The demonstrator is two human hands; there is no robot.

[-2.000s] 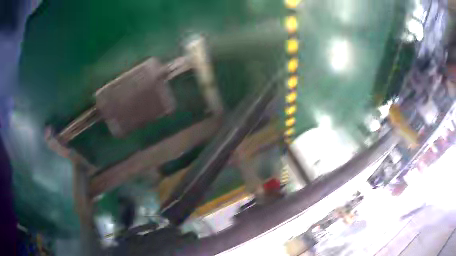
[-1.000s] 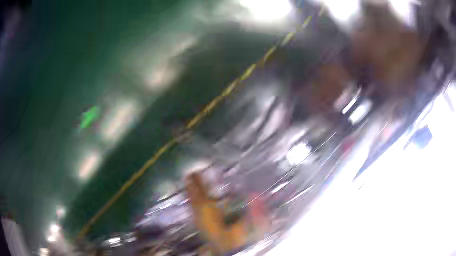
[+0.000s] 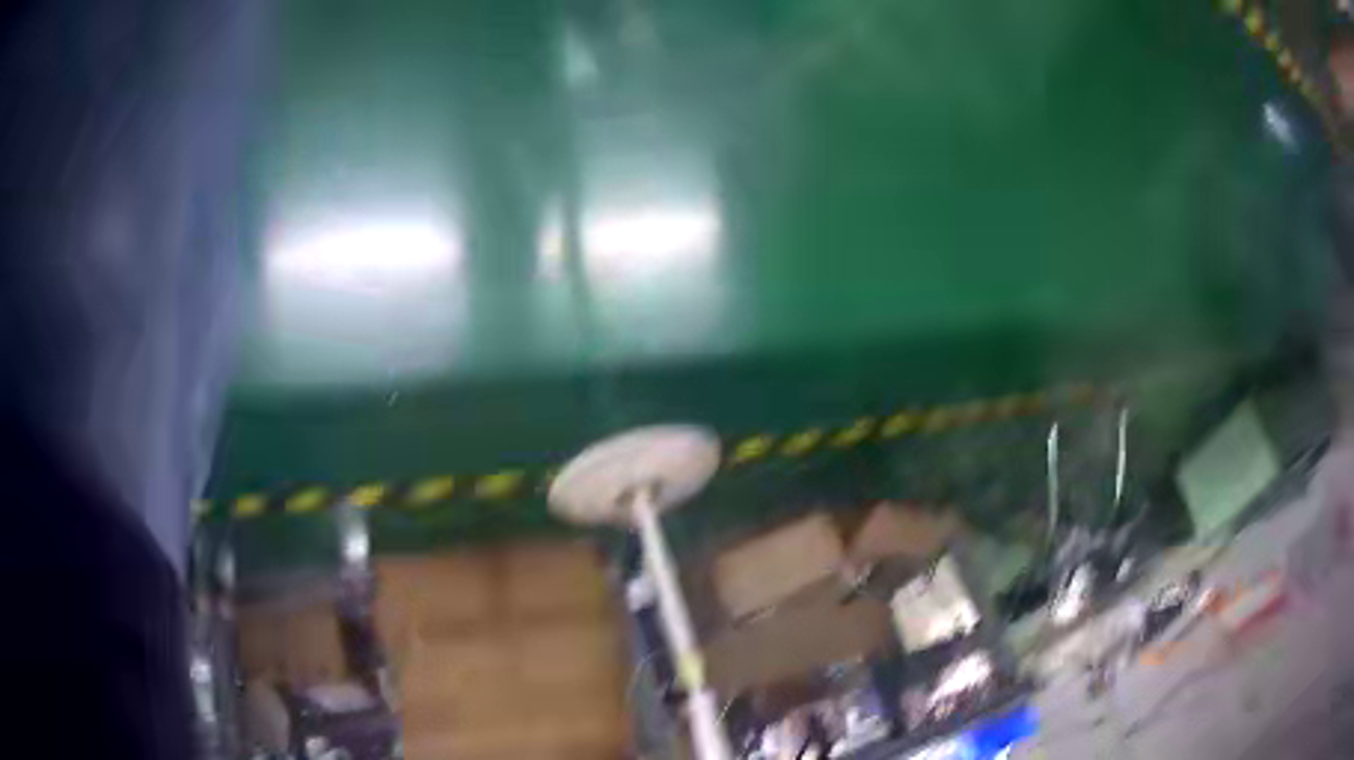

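Neither of my hands is in view. Nearest in front of me are brown cardboard cartons (image 3: 505,639) at the lower left and a brown open carton (image 3: 780,567) at the lower middle. Between them a pale pole with a round, flat, whitish disc (image 3: 636,472) at its end shows against the floor. The picture is blurred, so the contents of the cartons cannot be told clearly.
Glossy green floor (image 3: 950,208) with bright light reflections fills the upper part. Yellow-black floor tape (image 3: 846,434) runs across it. A bright blue thing (image 3: 998,731) and a light green panel (image 3: 1230,472) lie at the lower right. Dark blue-grey cloth (image 3: 134,297) fills the left edge.
The view has swung. The table frame with the grey plate and the orange-yellow object are gone; the cartons and the pole with its disc have come into view.
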